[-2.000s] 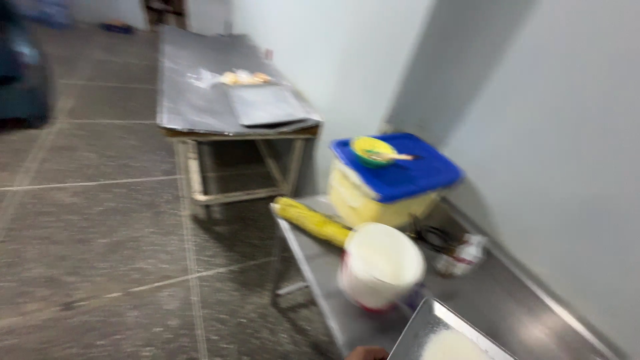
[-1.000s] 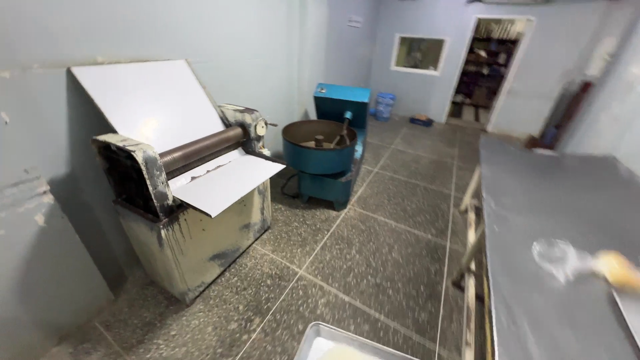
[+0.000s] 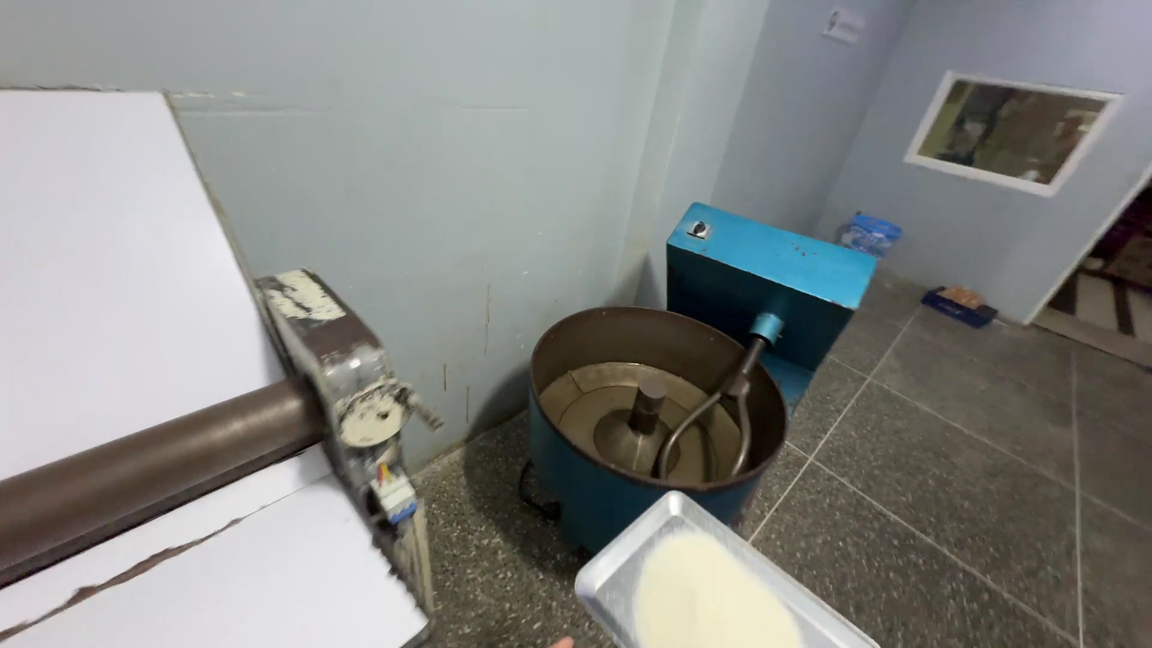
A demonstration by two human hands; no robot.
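Observation:
A shallow metal tray [image 3: 601,583] with a pale cream-coloured layer [image 3: 706,598] in it juts in from the bottom edge, tilted in the view. A fingertip [image 3: 562,643] shows just left of the tray; which hand it belongs to cannot be told, and the rest of both hands is out of frame. Beyond the tray stands a blue spiral dough mixer [image 3: 769,256]. Its round bowl [image 3: 666,319] holds a centre post [image 3: 648,405] and a curved metal hook [image 3: 702,414], with no dough visible inside.
At left is a dough sheeter with a metal roller [image 3: 162,468], worn side housing [image 3: 333,346] and white boards [image 3: 117,261]. A cable lies by the mixer's base. Farther back are a tiled floor [image 3: 963,477], a blue box [image 3: 958,308], a wall window [image 3: 1012,130] and a doorway at right.
The view has swung from the metal tables, past the sheeter, to a closer look at the mixer. More of the tray shows than one second ago.

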